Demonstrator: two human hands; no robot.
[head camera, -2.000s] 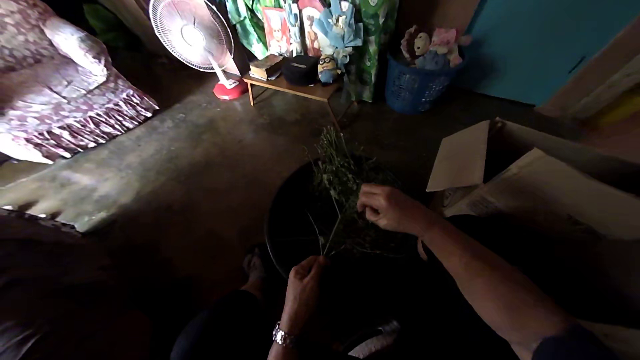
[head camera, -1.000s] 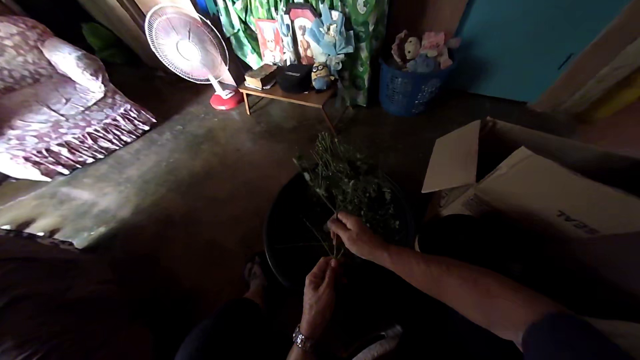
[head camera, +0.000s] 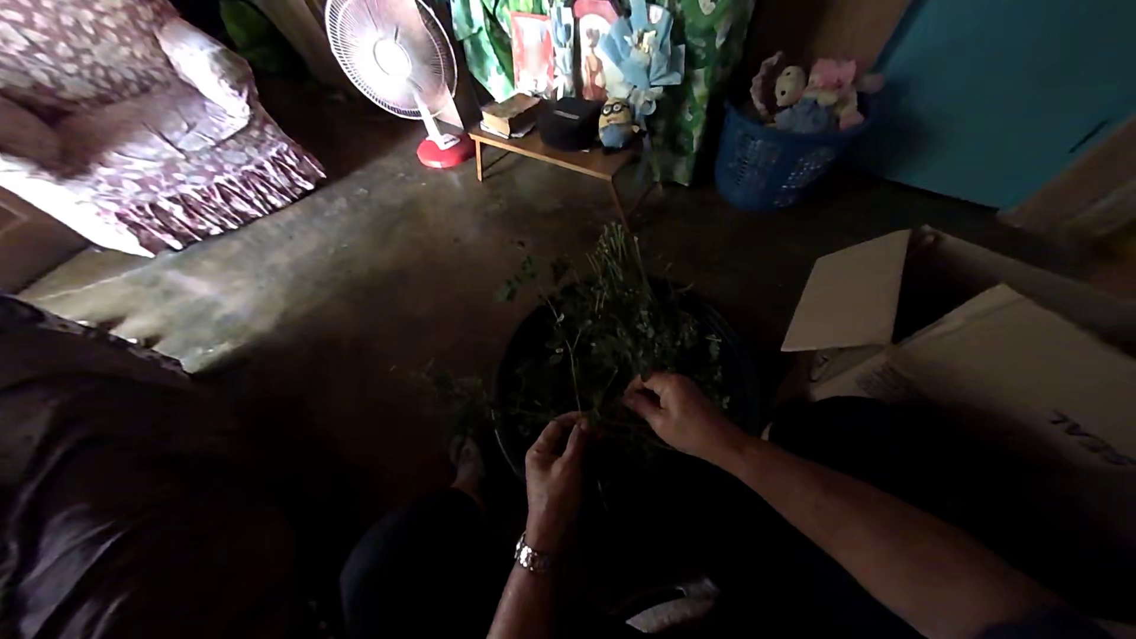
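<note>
A dark round tub (head camera: 502, 424) stands on the floor before me, with a heap of green leafy stems (head camera: 621, 311) in it. The bare stem ends of a bundle stick up at its far side. My left hand (head camera: 557, 453), with a metal-banded watch at the wrist, pinches the lower end of a thin leafy sprig (head camera: 572, 351) that rises over the tub. To its right, my right hand (head camera: 670, 408) is above the heap with its thumb and fingertips close together. Whether a bit of stem is between them is too dark to tell.
An open cardboard box (head camera: 1003, 346) is at the right. Beyond the tub stand a low wooden table (head camera: 568, 158), a fan (head camera: 395, 62) with a red base and a blue basket (head camera: 768, 169) of stuffed toys. A covered armchair (head camera: 177, 142) is at the far left.
My hands were close together one second ago; now they are apart, the right one to the right of the left. A leafy sprig now stands up from my left hand.
</note>
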